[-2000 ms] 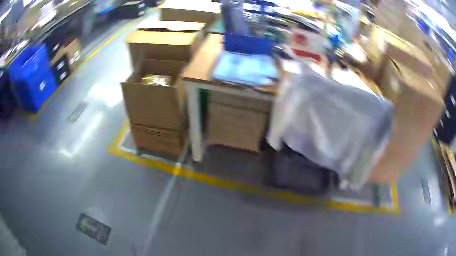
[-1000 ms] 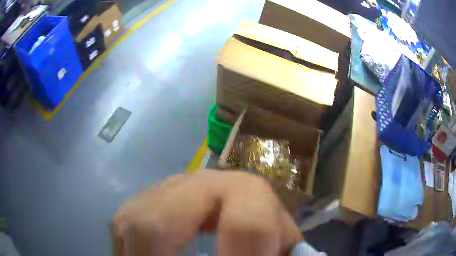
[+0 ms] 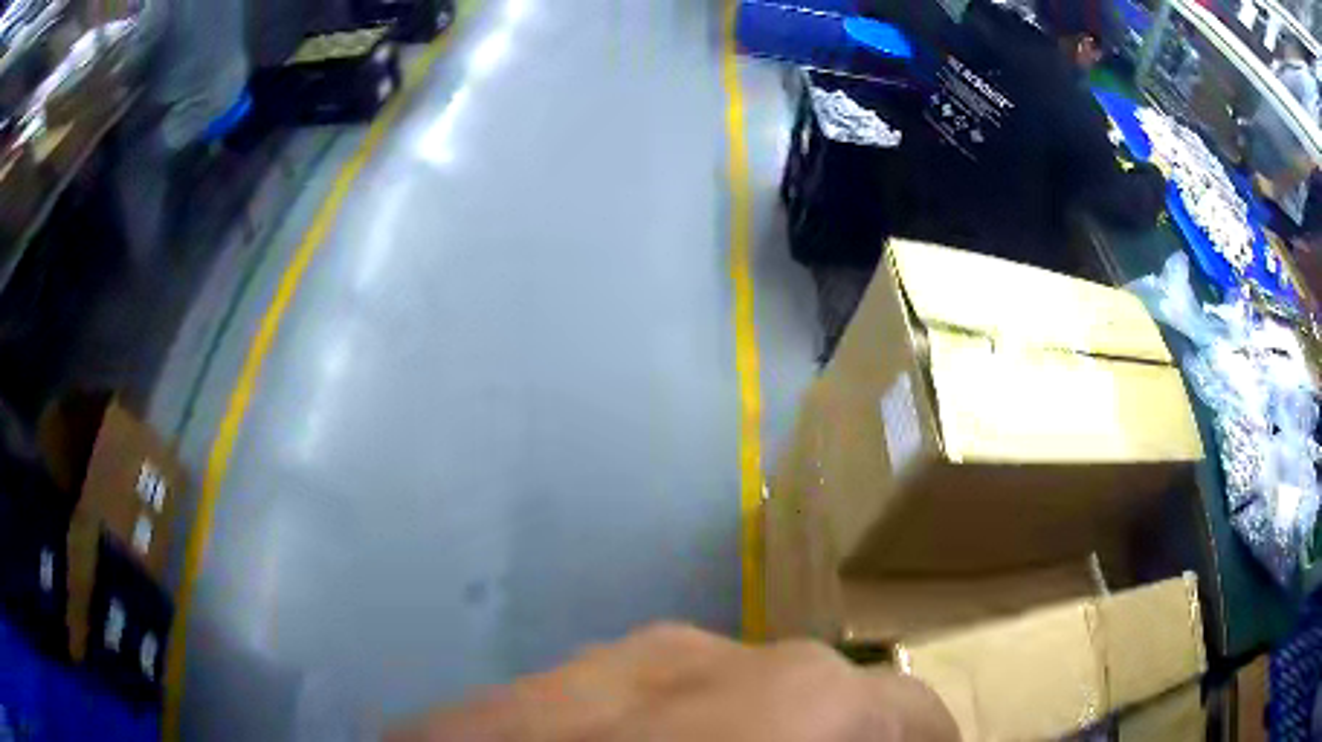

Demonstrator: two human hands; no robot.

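One bare hand, which looks like my right hand (image 3: 682, 696), is blurred at the bottom centre. The frame's edge cuts it off, and its fingers and anything in them are hidden. My left hand is not in view. A large cardboard box (image 3: 1058, 399) with a white label stands right of centre, its top flaps nearly closed. Open cardboard flaps (image 3: 1015, 674) show in front of it, right of my hand. I cannot see whether my hand touches them.
A grey floor aisle (image 3: 522, 363) runs ahead between yellow lines. A person in a black top (image 3: 1000, 145) is by the green bench (image 3: 1247, 573), which holds bagged parts (image 3: 1269, 435) and blue trays. A black crate (image 3: 841, 167) is beside them. Cardboard boxes (image 3: 131, 493) stand at left.
My view has swung from the work table to look along the aisle. The cardboard boxes now sit lower right, and the person has come into view. The hand shows lower and more cut off.
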